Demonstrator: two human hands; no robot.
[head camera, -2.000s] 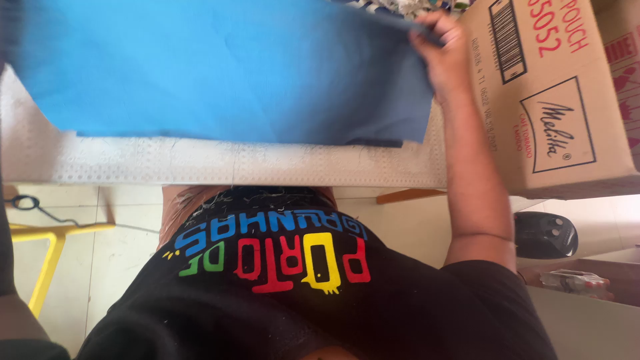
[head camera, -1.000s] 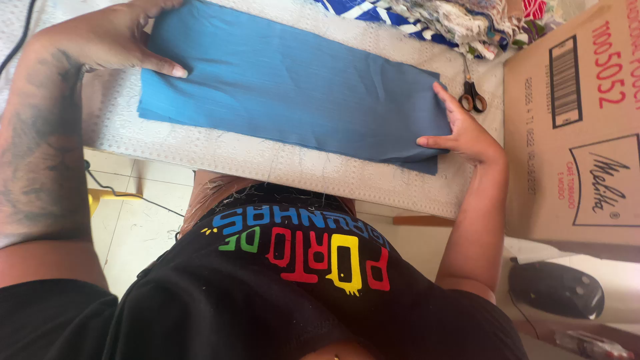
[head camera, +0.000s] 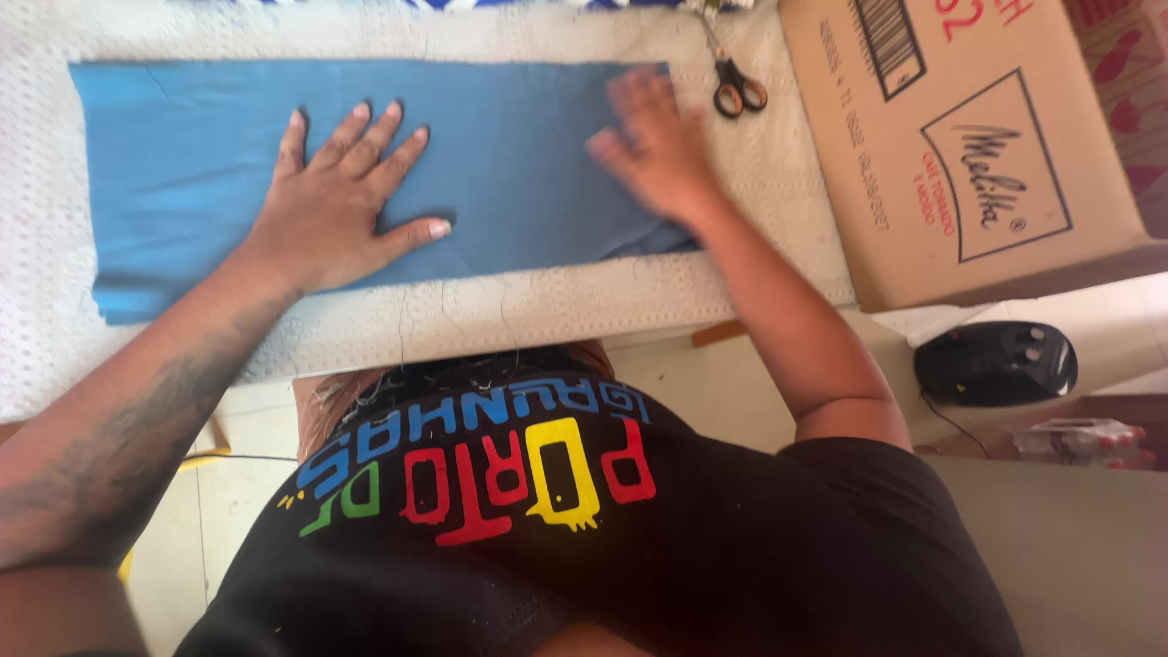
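A long piece of blue fabric (head camera: 511, 164) lies flat across the white lace tablecloth (head camera: 566, 306), with small creases at its left end and near its lower right corner. My left hand (head camera: 333, 205) rests palm down on the fabric, left of its middle, fingers spread. Over the right end of the fabric is my right hand (head camera: 662, 151), blurred, its fingers apart and holding nothing; whether it presses on the cloth I cannot tell. Scissors with black and orange handles (head camera: 737, 89) lie on the tablecloth just beyond the fabric's right end.
A cardboard box (head camera: 967, 155) stands at the right edge of the table. Patterned blue and white cloth (head camera: 547, 4) shows at the far edge. Loose threads hang over the near table edge. Below the box, at lower right, is a black rounded device with a cord (head camera: 995, 363).
Both hands held the fabric's ends a second ago; now they are on or over its surface, the left one moved inward. The fabric, tilted before, lies straighter along the table.
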